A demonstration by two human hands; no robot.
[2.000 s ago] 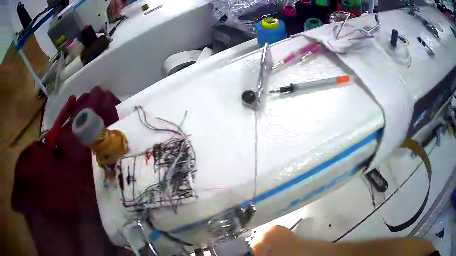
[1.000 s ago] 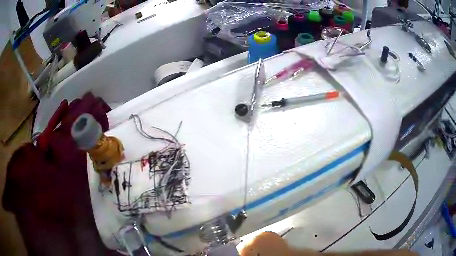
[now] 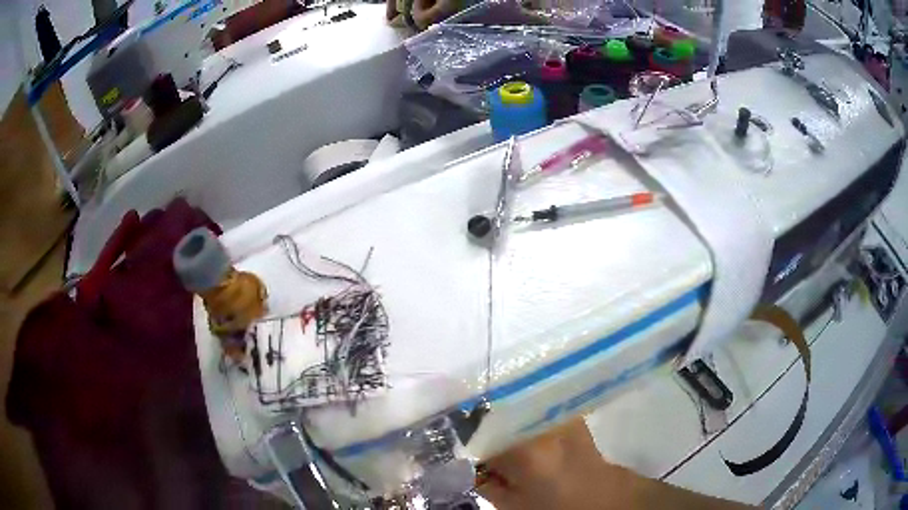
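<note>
The white sewing machine head (image 3: 428,269) with a blue stripe fills the middle of the view. Maroon fabric (image 3: 110,359) hangs in folds past its left end. My right hand (image 3: 548,468) is at the bottom edge, below the head near the thread tension parts (image 3: 438,453). Its fingers are mostly hidden behind these parts, so what they hold cannot be seen. The needle area is out of view. My left hand is not in view.
A grey-capped bottle (image 3: 234,294) stands beside a thread-covered pad (image 3: 319,349). A grey pen (image 3: 597,207) and a white band (image 3: 732,239) lie on the head. Thread cones (image 3: 517,110) stand behind. A dark-and-tan strap (image 3: 796,398) loops at right.
The view has shifted, with more of the bed showing at right. My right hand and wrist show more fully below the head than before. The maroon fabric stays at the left.
</note>
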